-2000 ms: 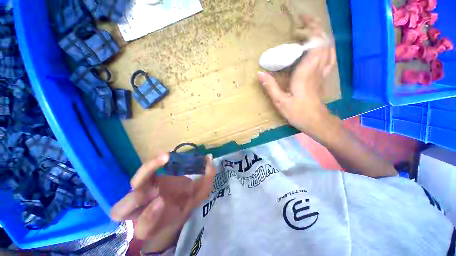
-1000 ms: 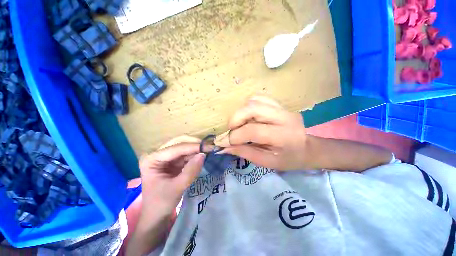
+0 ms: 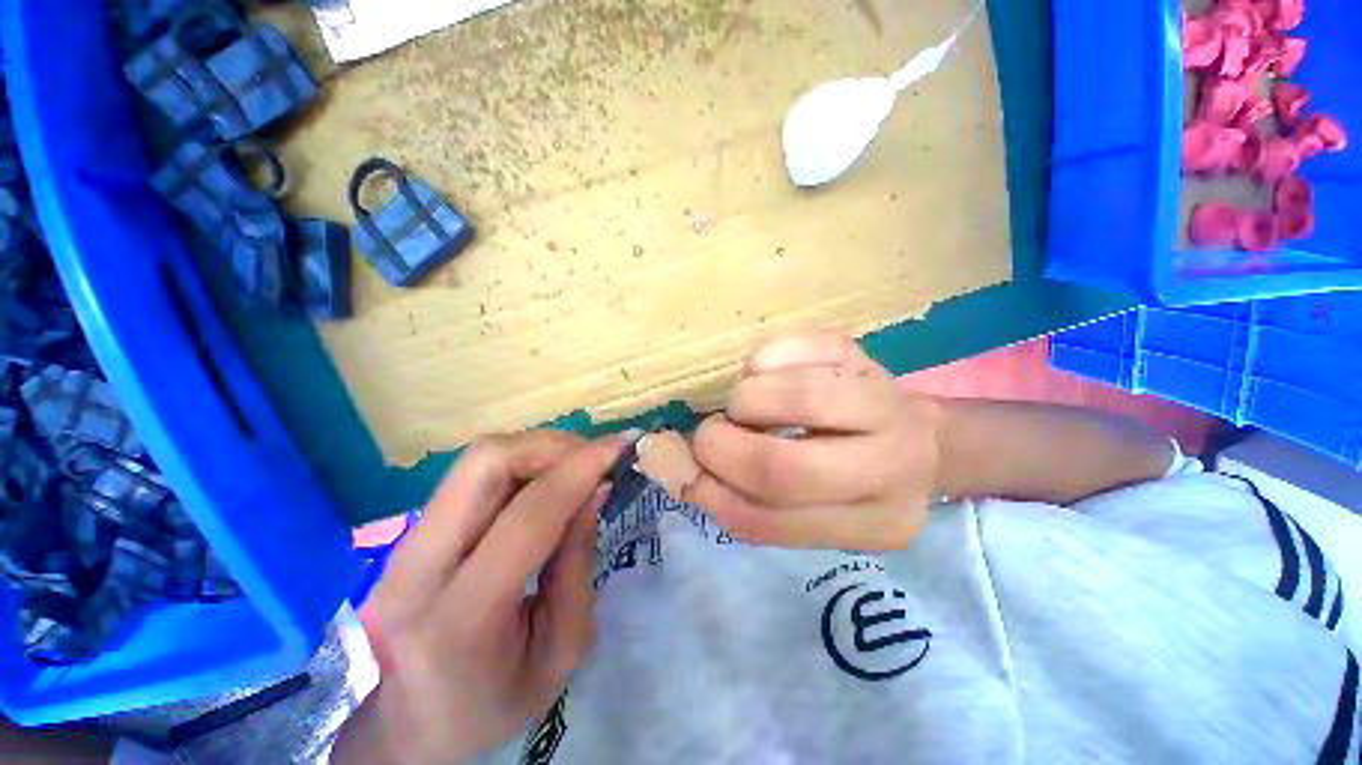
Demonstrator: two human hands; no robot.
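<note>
My left hand (image 3: 501, 561) pinches a dark plaid piece (image 3: 624, 486) at the mat's near edge; fingers hide most of it. My right hand (image 3: 822, 448) meets it from the right, thumb and forefinger pinched at the piece's upper end; its loop is mostly hidden. The white glue bottle (image 3: 837, 132) lies on the cardboard mat (image 3: 598, 284), its thin nozzle pointing to the upper right. One plaid piece with a dark loop (image 3: 411, 227) lies alone on the mat, right of a pile of plaid pieces (image 3: 224, 82).
A blue bin heaped with plaid pieces (image 3: 112, 508) is at the left. A blue bin with red-pink pieces (image 3: 1252, 127) is at the upper right. White paper (image 3: 396, 21) lies at the top left. A green surface (image 3: 1031, 307) shows around the mat.
My right hand has let go of the glue bottle and come to the plaid piece in my left hand. Over the last second both hands stayed together, and the fingers now cover more of the piece.
</note>
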